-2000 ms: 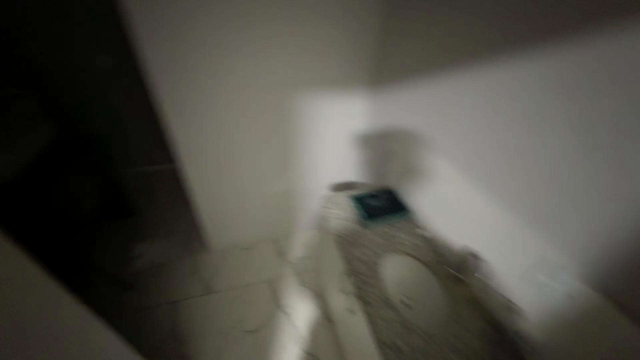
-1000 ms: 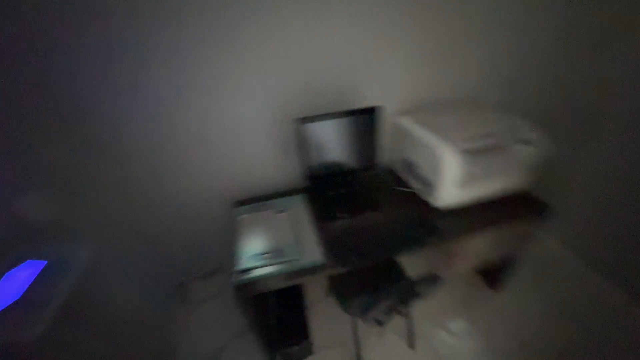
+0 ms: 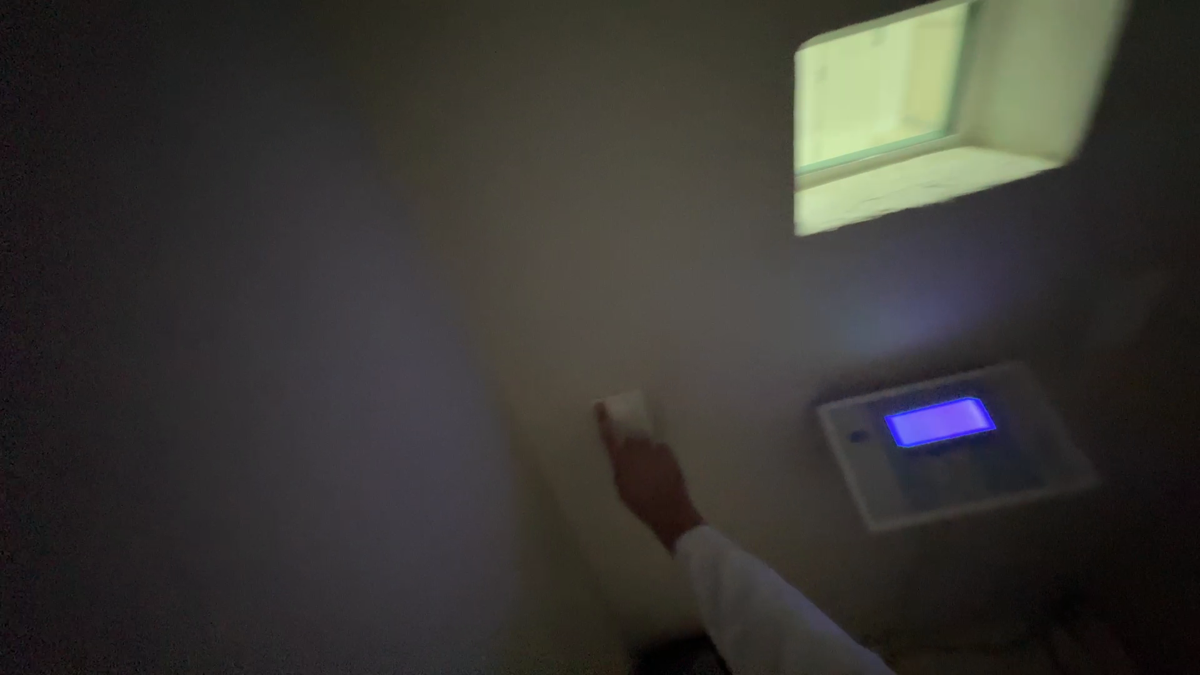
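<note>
In the dim head view, my right hand (image 3: 649, 476), in a long white sleeve, reaches up from the lower right to a small white wall switch plate (image 3: 626, 412). One extended finger is at the plate's left edge; whether it presses is too blurred to tell. Nothing is seen held in the hand. To its right, a wall-mounted control panel (image 3: 853, 478) with a pale frame carries a glowing blue-violet display (image 3: 940, 423). My left hand is out of the picture.
A lit window (image 3: 881, 94) with a deep sill (image 3: 928, 183) is set in the wall at the upper right. A broad, blurred pale surface fills the left side. Something dark sits at the bottom edge, beneath the sleeve.
The view has swung widely, away from the desk with a screen and a large white machine seen a second ago. My right hand has come into view at the switch plate.
</note>
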